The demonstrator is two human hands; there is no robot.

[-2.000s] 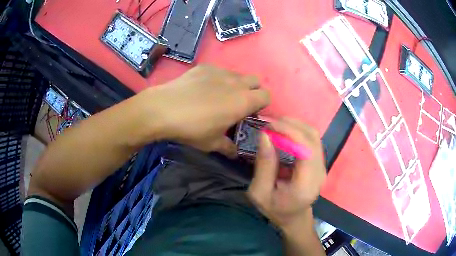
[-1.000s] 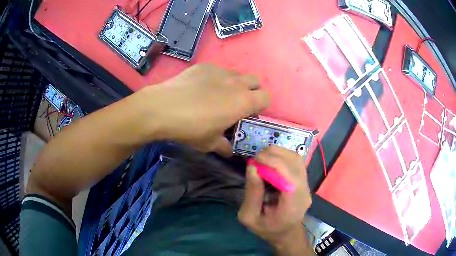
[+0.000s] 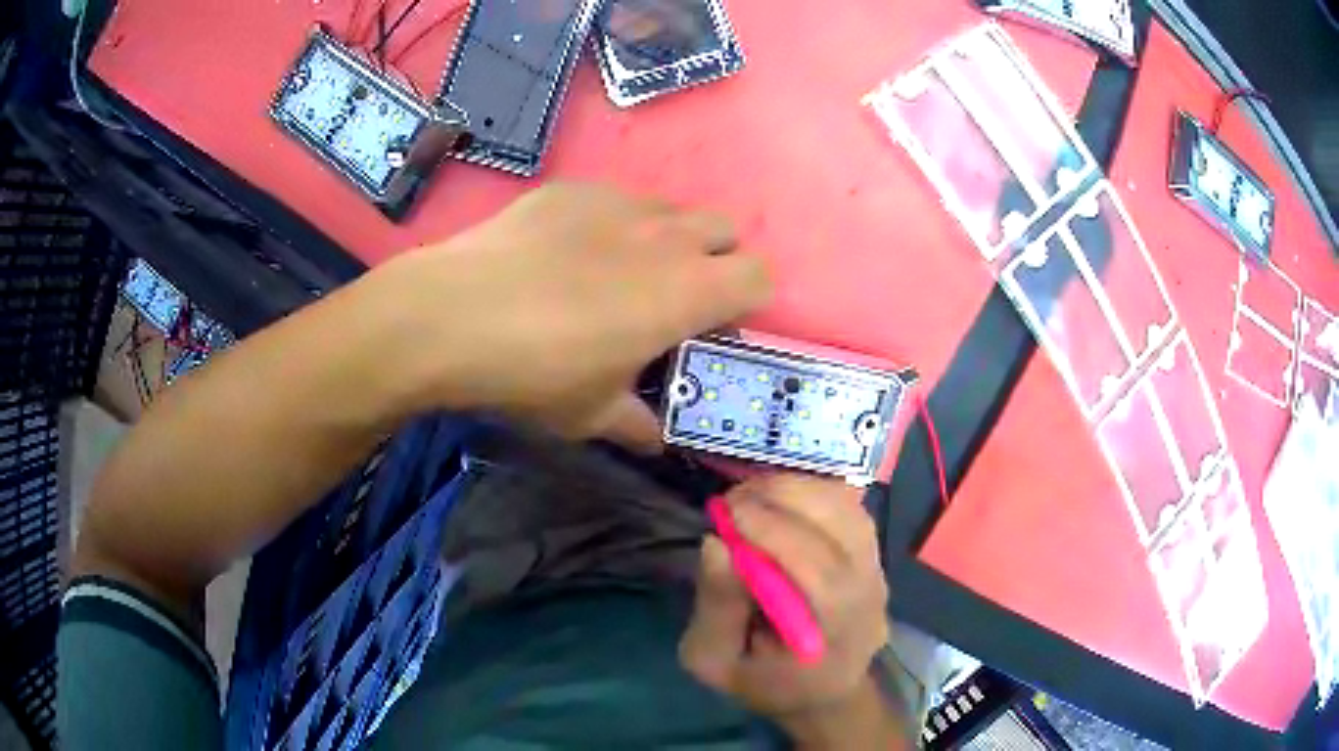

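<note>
An LED light module [image 3: 786, 408] lies face up near the mat's front edge, its pale board with yellowish dots showing and a red wire trailing from its right end. My left hand [image 3: 588, 316] holds the module at its left end; the fingertips are partly hidden. My right hand [image 3: 793, 602] is just below the module and holds a bright pink hand tool [image 3: 767, 580]. The tool's tip is hard to make out near the module's lower edge. A thin white outline runs around the board.
A gasket sheet [image 3: 1094, 316] lies at an angle on the right of the red mat [image 3: 822, 162]. More modules lie at the upper left [image 3: 360, 121] and upper right [image 3: 1226, 184]. A face-down module [image 3: 514, 81] is at the top. Dark crates stand at the left and below.
My right hand has moved down and left off the module with the pink tool, uncovering the whole board. My left hand has stayed nearly in place at the left end. The view has shifted slightly.
</note>
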